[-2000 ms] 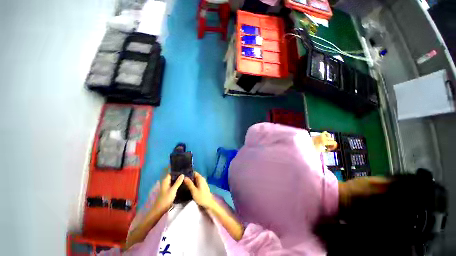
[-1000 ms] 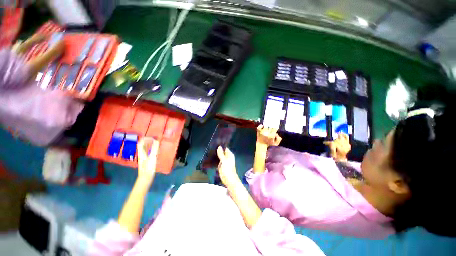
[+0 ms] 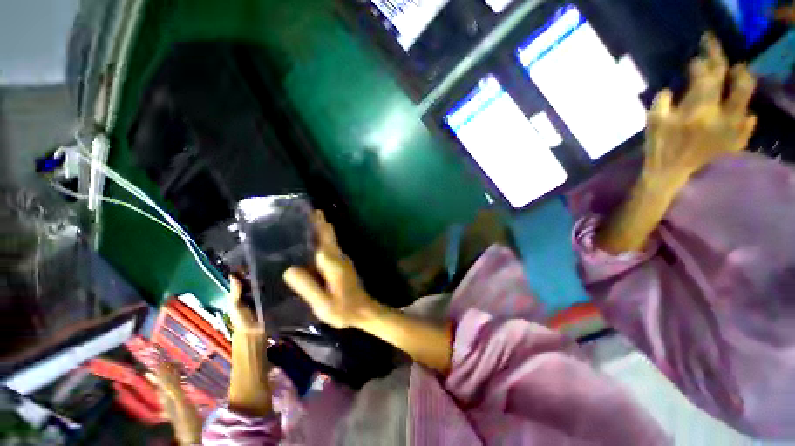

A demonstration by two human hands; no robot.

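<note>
A dark phone-like slab point(image 3: 281, 248) with a pale, shiny top end is held up in front of me, over the black trays. My right hand point(image 3: 336, 280) grips its right edge, with the fingers behind and the thumb at the front. My left hand point(image 3: 248, 327) is at its lower left edge, partly blurred. The black trays point(image 3: 200, 122) behind it are dark, and their slot contents cannot be made out.
Phones with lit white screens point(image 3: 507, 141) lie in a black tray at upper right. Another person's hand point(image 3: 697, 118) is beside them. White cables point(image 3: 166, 218) cross the green mat point(image 3: 375, 131). Red trays point(image 3: 187, 344) and another hand point(image 3: 177, 401) are at lower left.
The view has turned and moved closer to the bench. My hands, apart a second ago with the left over the red tray, are now together at the dark slab, above the black trays.
</note>
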